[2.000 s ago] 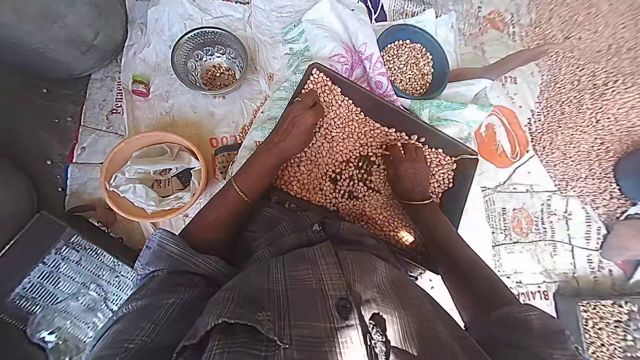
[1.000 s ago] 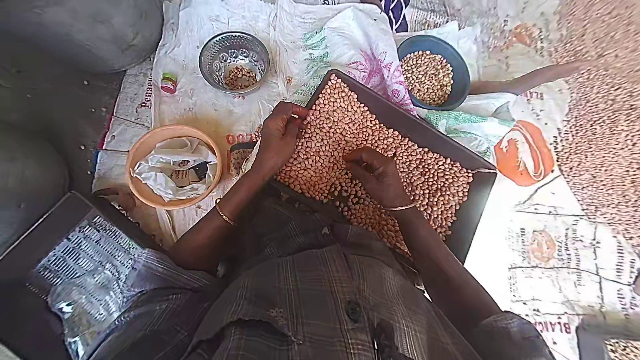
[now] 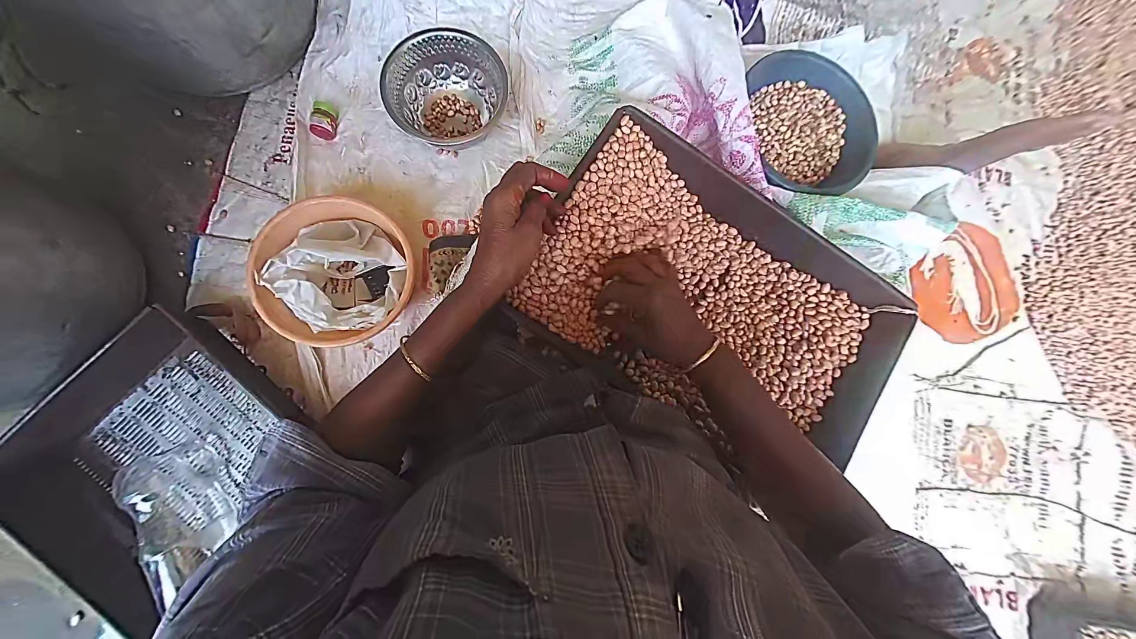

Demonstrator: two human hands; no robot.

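A dark rectangular tray (image 3: 852, 328) full of pale pinkish-brown nuts or beans (image 3: 763, 293) lies tilted across my lap. At its left edge is my left hand (image 3: 519, 222), a bangle on the wrist, fingers bent near the rim; whether they pinch anything is unclear. My right hand (image 3: 648, 297), also with a bangle, rests curled among the nuts near the middle, its fingertips partly hidden. Beyond the tray stands a dark round bowl (image 3: 856, 115) of similar nuts. A patterned metal bowl (image 3: 395, 84) at the upper left holds a few.
An orange-brown basin (image 3: 262, 293) with a white bag is at left, near a green-and-pink lidded jar (image 3: 324, 120). A black tray (image 3: 53, 453) holding a clear plastic bottle (image 3: 177, 497) lies lower left. Printed sacks (image 3: 1003, 444) cover the ground. Another person's limb (image 3: 985, 146) reaches in at right.
My right hand has moved left across the nuts, away from the tray's right part where it was two seconds ago. My left hand stays by the left edge.
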